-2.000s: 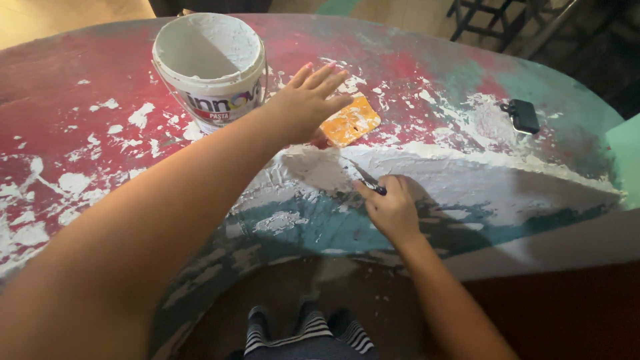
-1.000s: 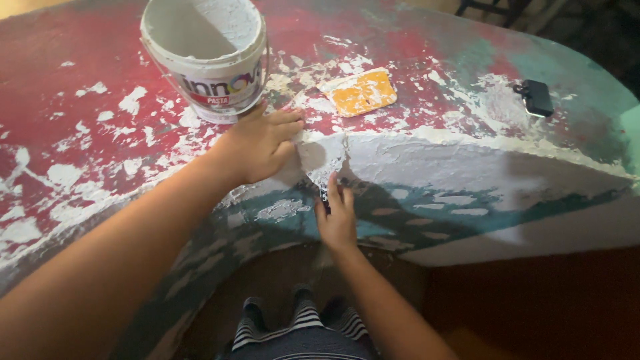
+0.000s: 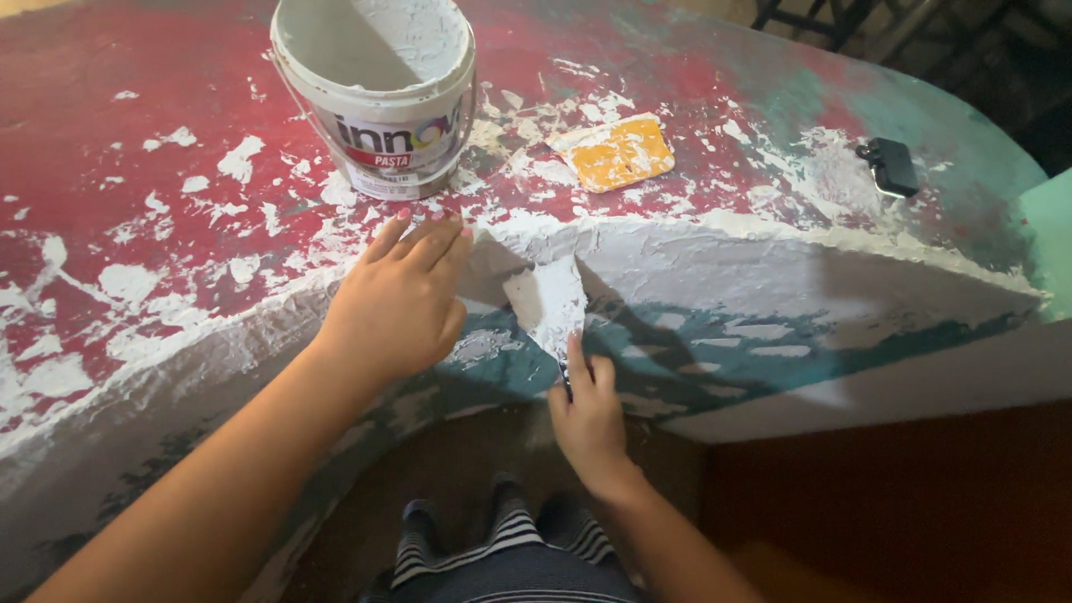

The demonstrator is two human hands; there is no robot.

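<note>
My right hand (image 3: 590, 419) grips the dark handle of a putty knife (image 3: 553, 306), whose broad blade is coated in white paste and lies against the curved front face of the countertop (image 3: 712, 276). My left hand (image 3: 406, 297) rests flat on the counter's top edge, left of the blade, with nothing in it. Just behind its fingertips stands an open white plastic bucket (image 3: 394, 109) marked as paste, with paste smeared inside. An orange plastic spreader (image 3: 624, 155), streaked with paste, lies on the red top behind the blade.
A small black object (image 3: 889, 167), perhaps a clip, lies on the right part of the counter. Dried white patches spot the red and green top. Dark stool legs (image 3: 816, 21) show beyond the far edge. Below is a brown floor with striped clothing near my body.
My left hand has come down from above the counter, near the orange spreader, onto its edge by the bucket. The putty knife has moved left and now points away from me. The view has moved closer.
</note>
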